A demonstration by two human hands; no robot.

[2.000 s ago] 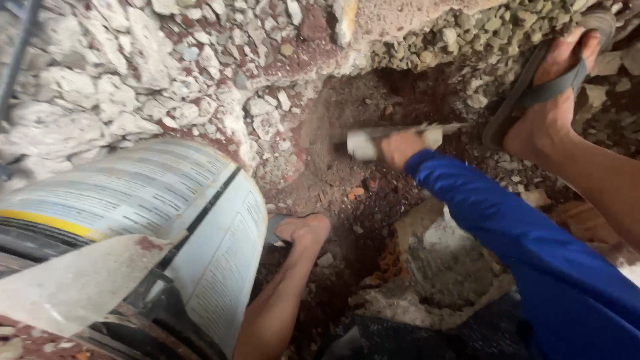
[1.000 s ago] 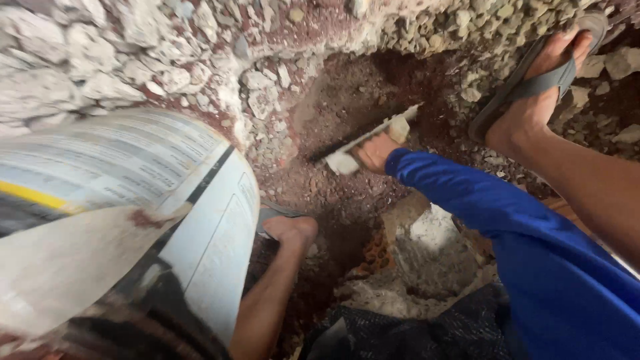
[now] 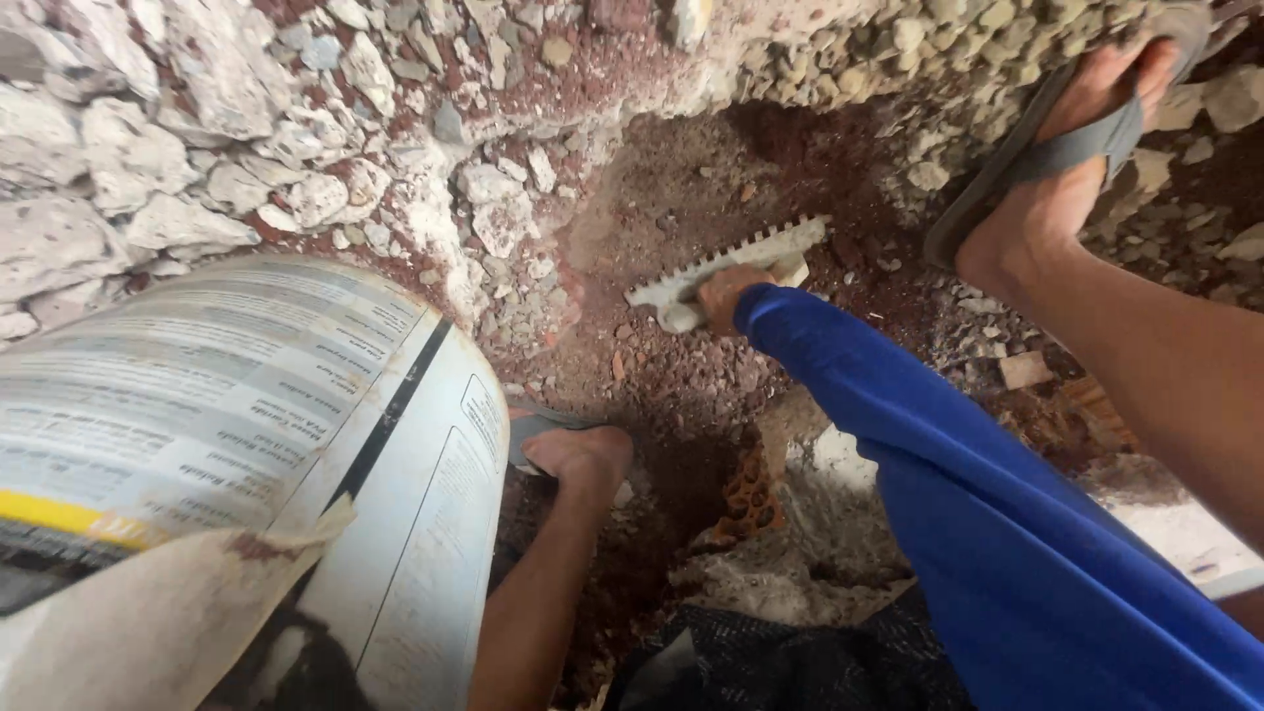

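Note:
My right hand (image 3: 729, 296), in a blue long sleeve, is closed around the handle of a notched trowel (image 3: 750, 255). The trowel's toothed edge faces up and away, and its blade lies low over reddish soil (image 3: 662, 207) in a shallow hollow. My left hand is not in view. A large white bucket (image 3: 434, 513) with a printed label stands at the left, and a pale flap (image 3: 158, 617) hangs loose in front of it.
My left foot (image 3: 578, 449) in a sandal is beside the bucket; my right foot (image 3: 1071, 168) stands at the upper right. White rubble (image 3: 128, 158) covers the upper left, gravel (image 3: 889, 44) the top. A broken hollow brick (image 3: 750, 499) and a concrete chunk (image 3: 829, 494) lie below the hand.
The trowel in my right hand has swung and shifted within the hollow; it was blurred two seconds ago, and its toothed edge now shows clearly. Both feet and the bucket stay in place.

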